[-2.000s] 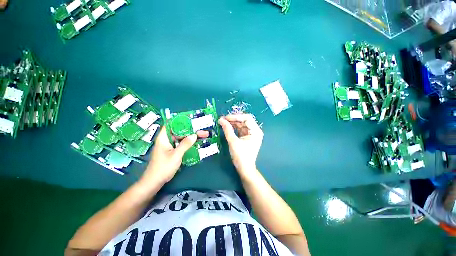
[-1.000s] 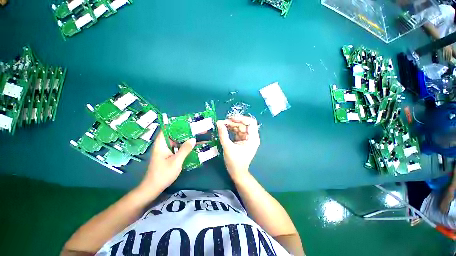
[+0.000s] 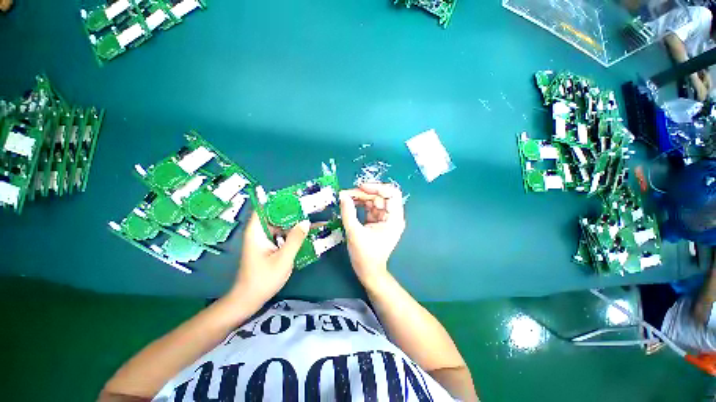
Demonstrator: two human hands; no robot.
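Note:
A green circuit board panel [image 3: 284, 209] with rounded green areas and white rectangles is held just in front of me. My left hand [image 3: 269, 255] grips its left and lower part, thumb on top. My right hand [image 3: 374, 228] is at the panel's right edge with thumb and fingertips close together; whether a small component is between them is too small to tell. A loose pile of small leaded components [image 3: 372, 172] lies just beyond my right fingertips. A working stack of fanned green boards [image 3: 188, 206] lies left of my left hand.
A small white packet [image 3: 430, 155] lies right of the components. An upright row of boards [image 3: 67, 149] stands far left; other boards [image 3: 143, 23] lie at the top left. Messy board heaps [image 3: 585, 133] lie at right, near a clear plastic tray [image 3: 577, 27] and another person's arm [image 3: 691, 67].
Since the earliest frame, my right hand has moved slightly left and down along the panel's right edge. The held panel has shifted and tilted slightly. My left hand keeps its grip.

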